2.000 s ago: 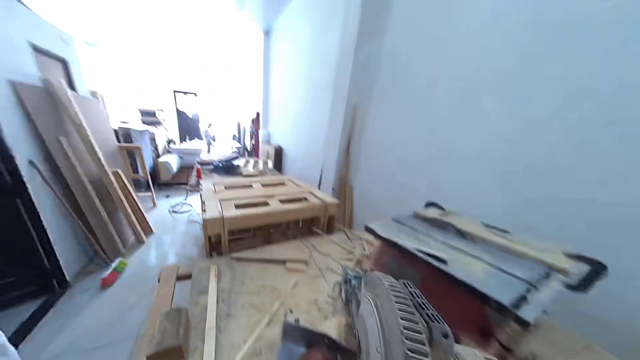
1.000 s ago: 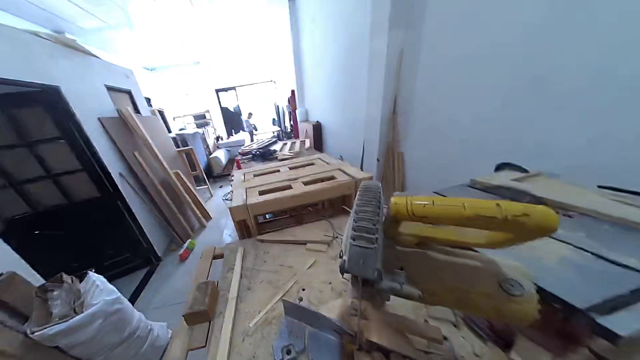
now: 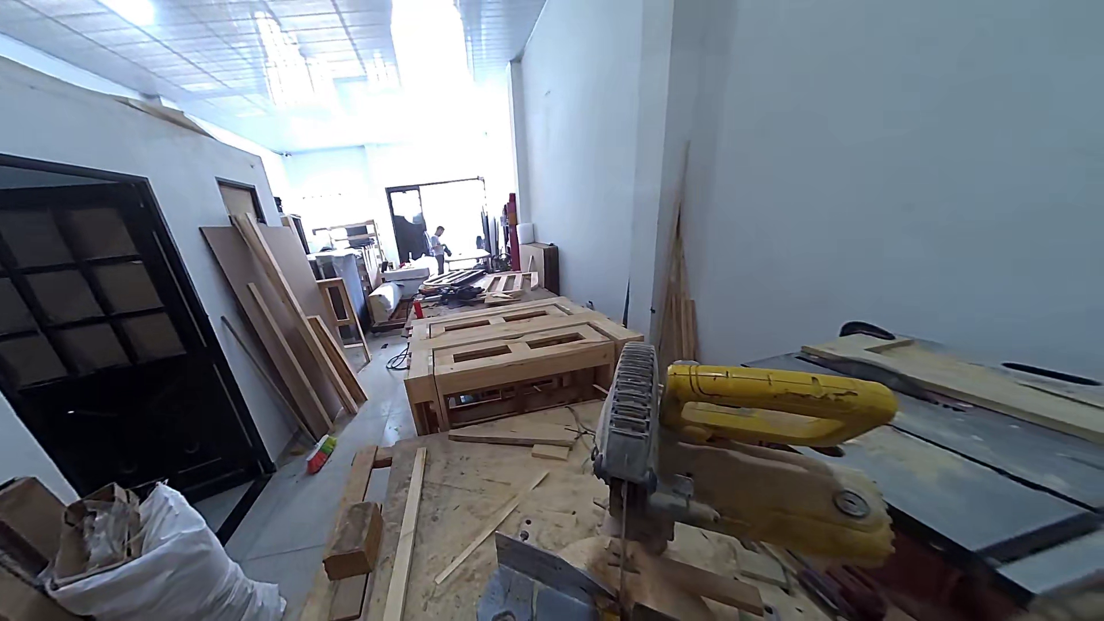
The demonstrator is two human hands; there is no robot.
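Neither my left hand nor my right hand can be made out. A miter saw with a worn yellow handle stands close in front, its ribbed grey motor housing to the left of the handle. Beneath it, the edge of the blade points down beside a grey metal fence. A short wooden piece lies by the saw's base. Left of the saw, a long narrow wood strip, a thin offcut and a wooden block rest on the plywood worktop.
Pale wooden frames stand beyond the worktop. A table saw with boards on it is at right. Boards lean on the left wall near a black door. A white sack and a brush are lower left. A person stands far back.
The view has shifted a lot. The yellow handle, outside the oldest frame, shows in the later ones, as do the white sack and more of the black door.
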